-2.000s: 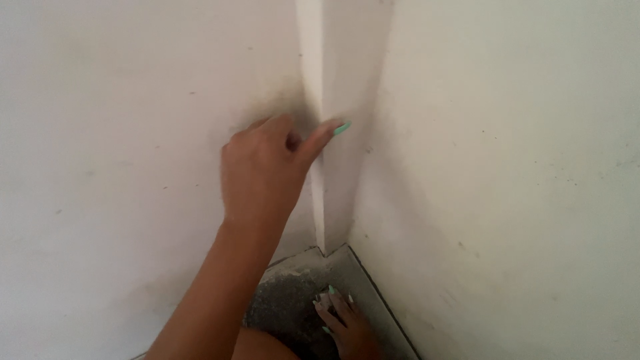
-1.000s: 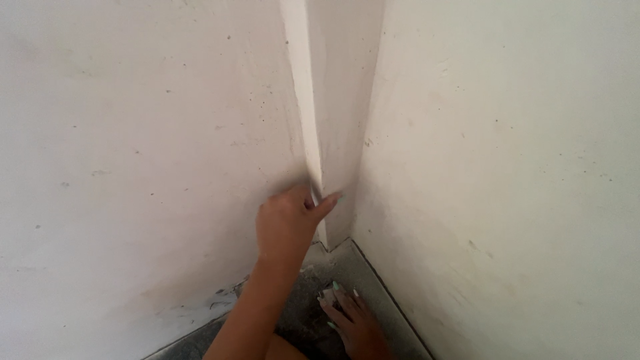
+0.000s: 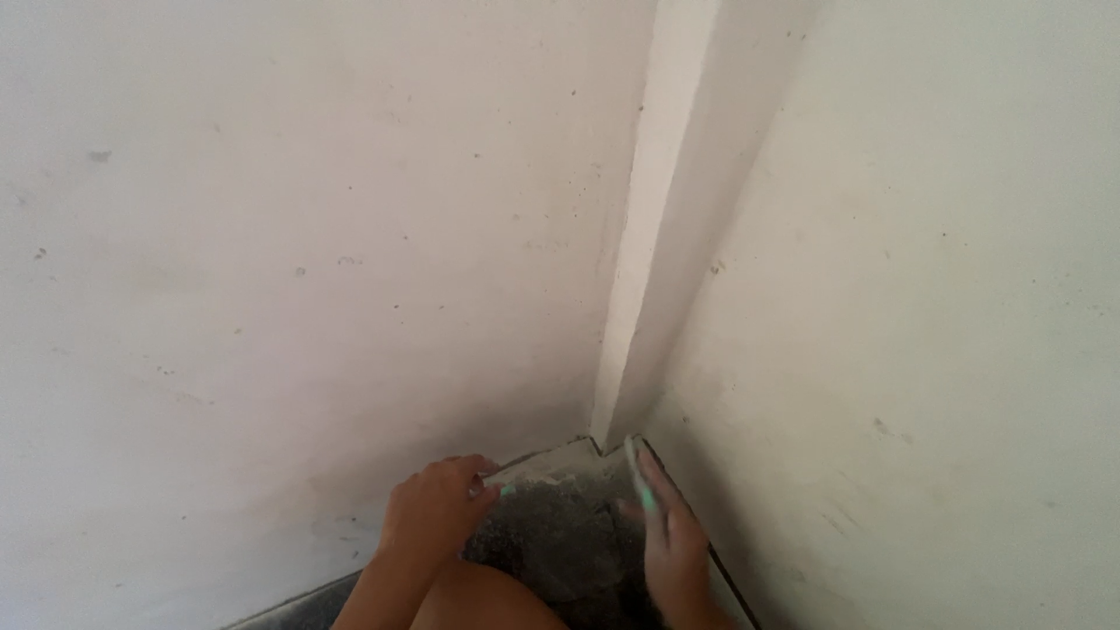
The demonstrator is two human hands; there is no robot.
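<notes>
My left hand [image 3: 437,507] is low beside the left wall, its back toward me. Its fingers are curled and the thumb, with a green nail, points right; whether something thin lies between them is hidden. Blurred, my right hand [image 3: 678,542] is at the foot of the right wall, fingers pointing up toward the corner, a green nail showing. A pale streak runs along its fingers; I cannot tell whether it is a held thing or dust. Between and above the hands stands the pale corner column [image 3: 652,262], its foot meeting the dark, dusty floor [image 3: 560,534].
The left wall [image 3: 306,262] and right wall [image 3: 919,306] are pale, with small pits and smudges. They close in on the corner from both sides. My bare knee [image 3: 486,599] is at the bottom between my arms. A dark gap runs along the foot of the right wall.
My left hand has come down along the column's edge and is now low by the left wall. My right hand, earlier spread on the floor, has turned with its fingers pointing up by the right wall.
</notes>
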